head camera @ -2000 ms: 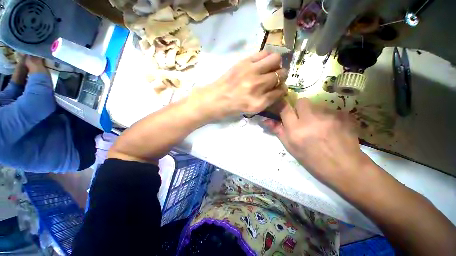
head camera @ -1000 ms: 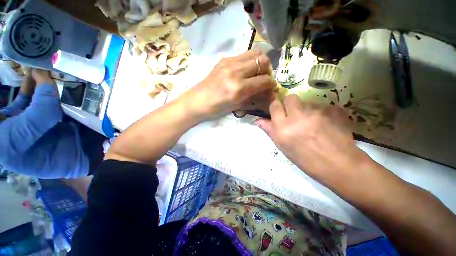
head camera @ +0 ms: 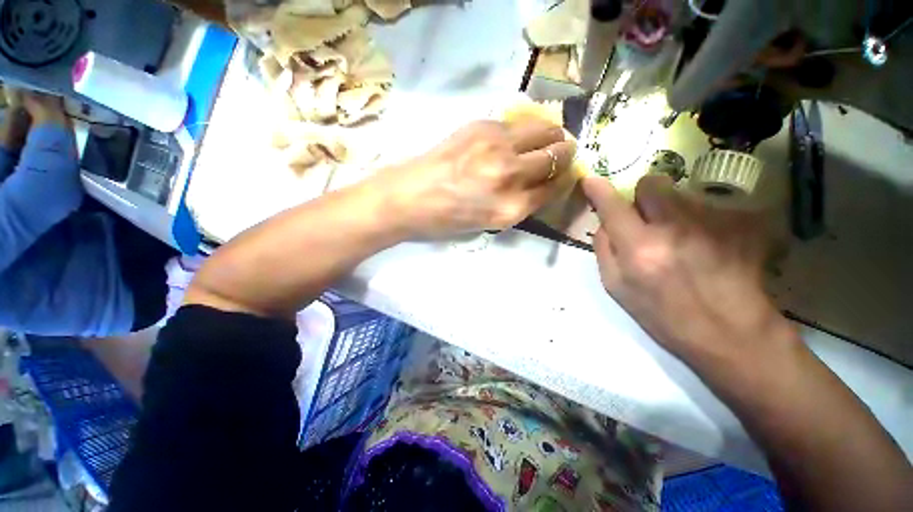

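Observation:
My left hand (head camera: 491, 175), with a ring on one finger, holds a small beige fabric piece (head camera: 536, 115) at the left of the needle area. My right hand (head camera: 671, 240) is just right of it. Its index fingertip is by the edge of the piece, and its other fingers are curled and partly blurred; whether it grips anything is hidden. The presser foot and needle area (head camera: 598, 140) is brightly lit and partly washed out, just beyond my fingertips. The sewing machine head (head camera: 781, 40) is at the upper right.
A loose heap of beige pieces (head camera: 325, 75) lies left of the machine. Dark snips (head camera: 806, 170) lie on the bed right of the ribbed knob (head camera: 726, 171). A thread cone (head camera: 130, 92) and another person's blue sleeve (head camera: 60, 215) are at the left. A blue crate (head camera: 355, 365) is below the table.
My right hand has moved a little right, away from my left hand, and its index finger now extends. More of the beige piece shows above my left fingers. The view has shifted slightly.

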